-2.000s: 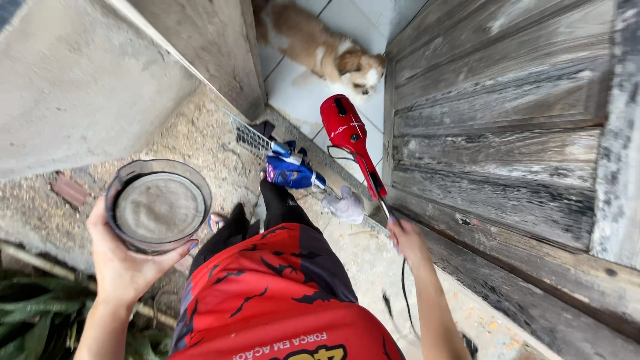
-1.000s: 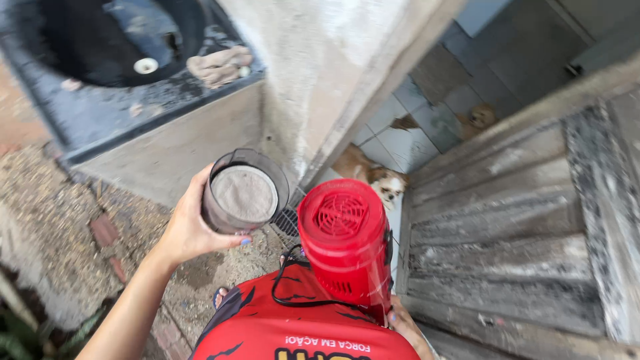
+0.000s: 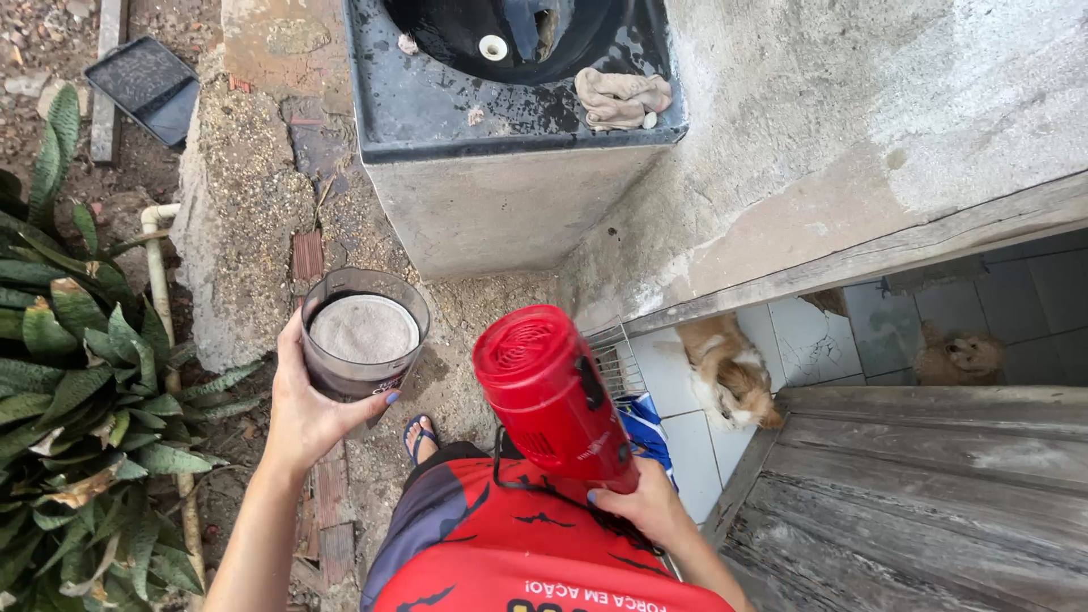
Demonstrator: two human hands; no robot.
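Note:
My left hand (image 3: 319, 416) grips a dark translucent plastic cup or container (image 3: 361, 374) with a round grey, dusty-looking filter or insert (image 3: 364, 329) in its top. In my right hand (image 3: 642, 501) is a red handheld appliance body (image 3: 552, 395), probably a vacuum cleaner's motor unit, with a round vented end tilted up toward the camera. Dark switches sit on its side, and a black cord (image 3: 544, 489) loops beside it over my red shirt. The cup and the red body are apart, the cup on the left.
A black sink basin (image 3: 518, 144) on a plastered block stands ahead, with a wrung cloth (image 3: 620, 98) on its rim. Two dogs (image 3: 735, 374) (image 3: 960, 357) are on the tiled floor at right, by a weathered wooden door (image 3: 918, 476). Leafy plants (image 3: 76, 382) grow at left.
The view has swung toward the sink. Two seconds ago the red appliance was held out to the right, farther from the cup; now it is in front of my shirt, vented end up. The cup stays in my left hand.

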